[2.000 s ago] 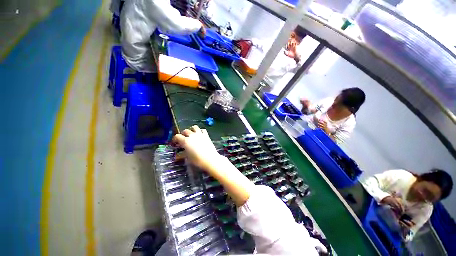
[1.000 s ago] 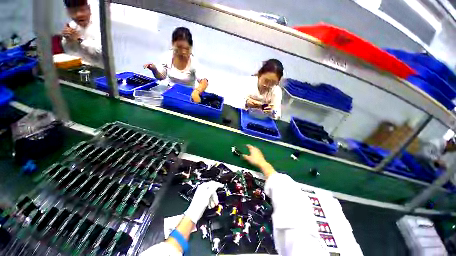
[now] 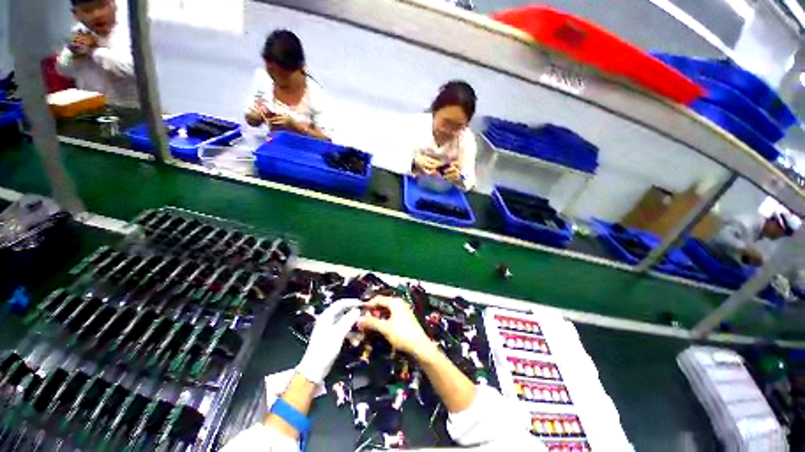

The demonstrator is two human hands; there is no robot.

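Observation:
My left hand [image 3: 328, 340], in a white glove with a blue wrist band, and my bare right hand [image 3: 397, 327] meet over the heap. Their fingertips pinch a small dark unit with a bit of red, mostly hidden by the fingers. The heap of circuit board assemblies [image 3: 384, 375], black parts with thin wires and white ends, lies under and around both hands. A clear blister tray [image 3: 231, 388] at left holds rows of black and green units. A sheet with red and pink marked stickers [image 3: 534, 366] lies right of the heap.
A green conveyor belt [image 3: 335, 225] runs beyond the bench, with a few loose units. Blue bins [image 3: 309, 168] and seated people are across it. A white paper slip [image 3: 281, 386] lies beside my left wrist. White ribbed trays [image 3: 728, 397] are at far right. A metal shelf frame crosses above.
The view has swung from the tray's left side to the heap. My right hand has come back from the belt to my left hand, and the unit under its fingers there is gone from the belt.

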